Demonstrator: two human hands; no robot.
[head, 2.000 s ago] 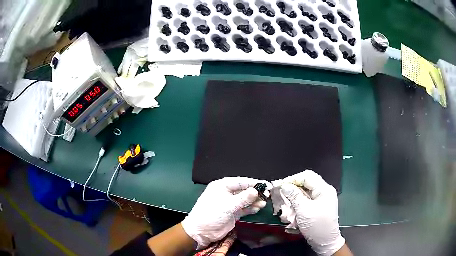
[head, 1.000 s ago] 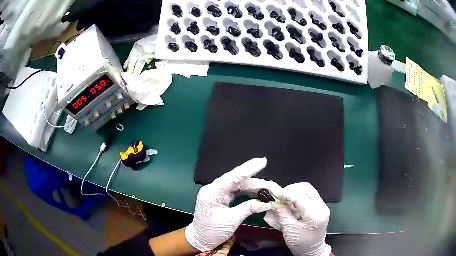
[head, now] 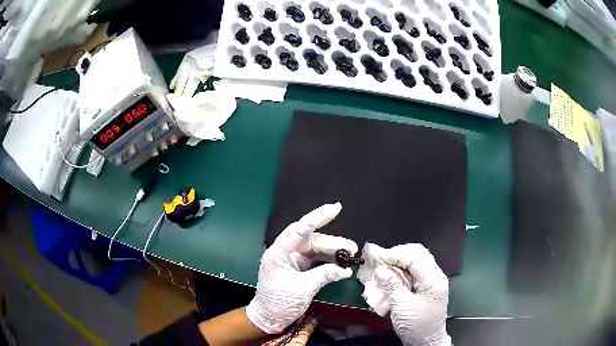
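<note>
My left hand (head: 287, 280), in a white textured glove, holds a small glossy black unit (head: 345, 258) between thumb and a finger, with the index finger raised. My right hand (head: 415, 287), also gloved in white, is beside it and holds a crumpled white cloth (head: 375, 287). The right fingertips and cloth touch or nearly touch the unit's right end. Both hands are over the front edge of the black foam mat (head: 378, 182). The cloth partly hides the right fingertips.
A blister tray (head: 324, 76) with black units lies at the back. A power supply (head: 128, 118) with red digits and crumpled wipes (head: 206, 115) stand left. A yellow-and-black fixture (head: 182, 205) and white cable (head: 126, 223) lie front left. A bottle (head: 517, 96) and second black mat (head: 550, 203) are right.
The black unit has turned in my left fingertips and shows its round end. My left index finger has lifted away. The cloth has shifted in my right hand. The view has moved slightly.
</note>
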